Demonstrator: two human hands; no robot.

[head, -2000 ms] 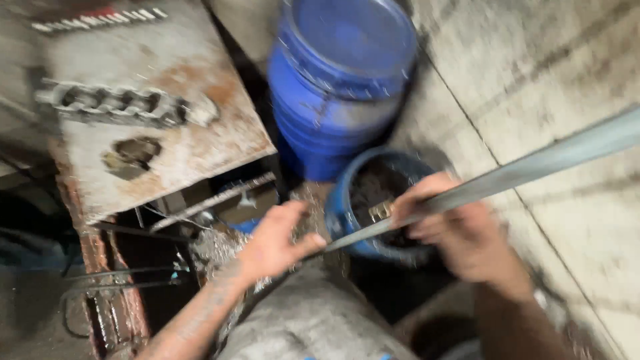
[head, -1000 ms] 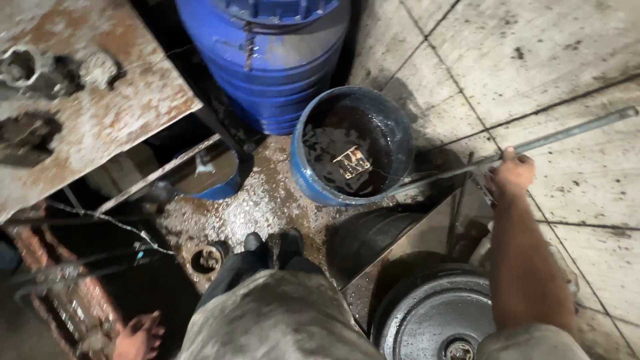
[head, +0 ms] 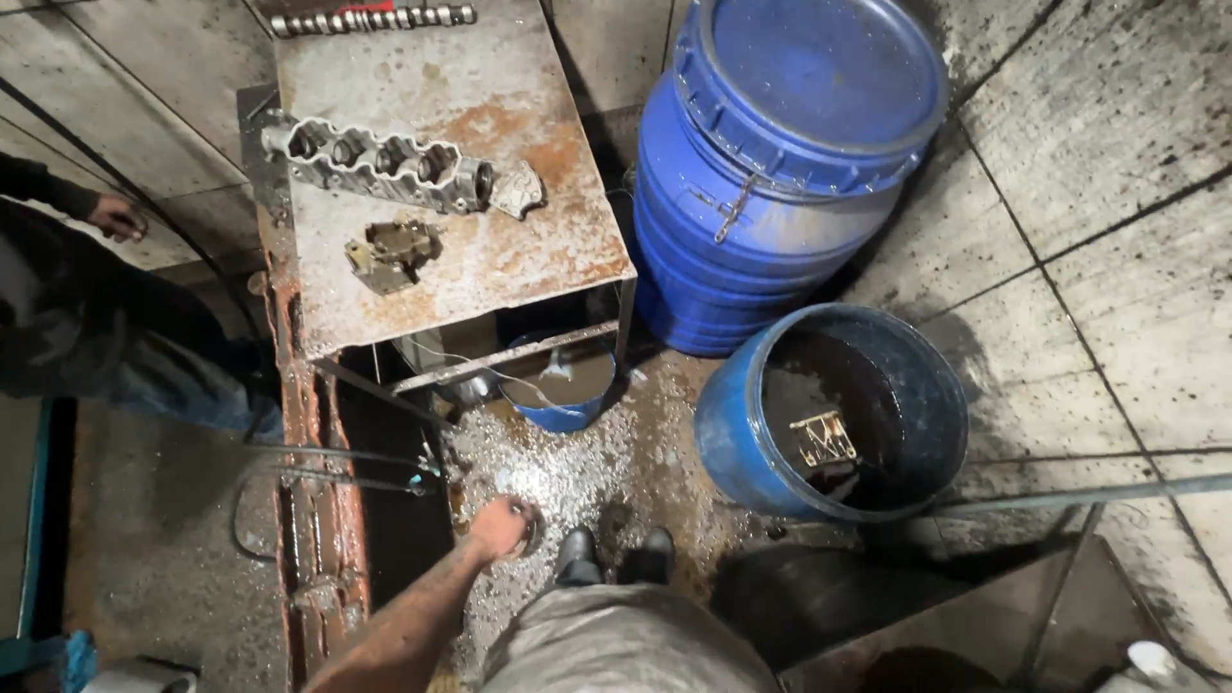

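Note:
My left hand (head: 502, 527) is low over the wet floor, left of my shoes, with its fingers curled; a dark round edge shows at the fingertips, and whether they hold anything cannot be told. My right hand is out of view. A long metal bar (head: 1078, 498) runs from beside the open blue drum (head: 733, 423) to the right edge, with no hand on it. Dark liquid and a pale metal frame-like part (head: 823, 439) are inside the drum. On the rusty metal table (head: 500, 77) lie an aluminium cylinder head part (head: 385, 168), a flat metal cover (head: 518, 190), a dirty casting (head: 393, 254) and a camshaft (head: 375, 19).
A lidded blue plastic barrel (head: 760, 212) stands behind the drum. Under the table is a blue bucket of murky liquid (head: 563, 385). Hoses cross a rusty metal edge (head: 322, 549) at left. Another person's hand (head: 117, 217) is at far left. A metal sheet (head: 1001, 606) leans lower right.
My right hand, on the bar one second ago, has let go and left view. My left hand has moved out over the floor beside my shoes. The view has swung toward the table.

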